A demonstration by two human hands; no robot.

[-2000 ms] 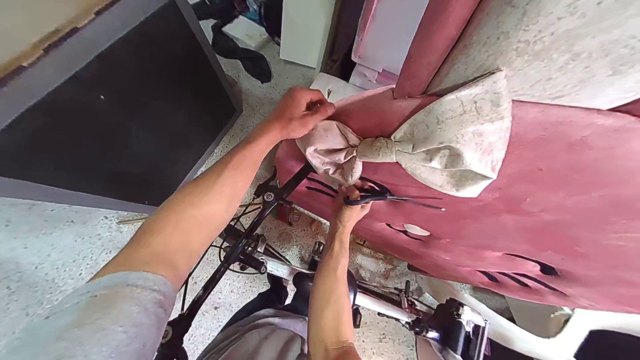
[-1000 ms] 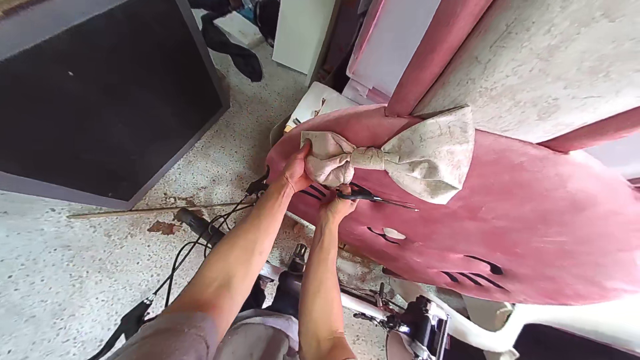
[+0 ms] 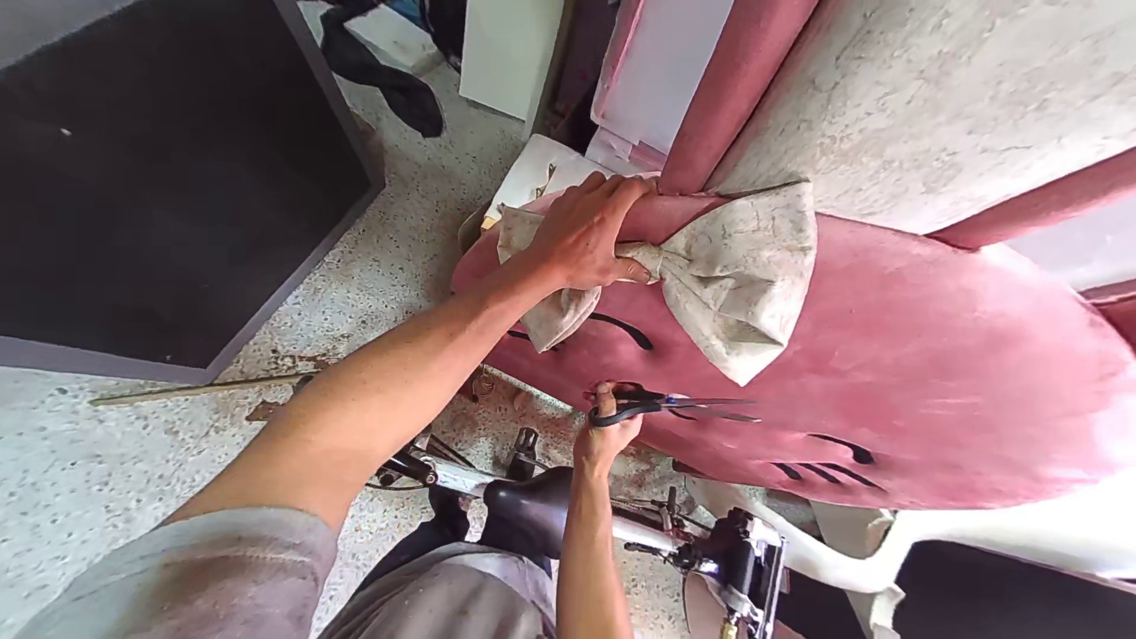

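Note:
A large off-white fabric bow lies across the edge of a pink board with black painted eye and lash marks. My left hand grips the bow beside its knot, thumb below and fingers over the top, and hides part of the left loop. Below the bow, my right hand holds black-handled scissors over the board's lower edge. Their blades point right, are slightly parted, and have nothing visible between them.
A bicycle with a dark saddle stands close in front of my body. At left is a big dark panel with a grey edge. A thin stick lies on the speckled floor. Pink posts rise behind the board.
My left hand has moved from the bow's left end to beside its knot. The right hand, with the scissors, has come away from the bow, and a painted eye now shows below it.

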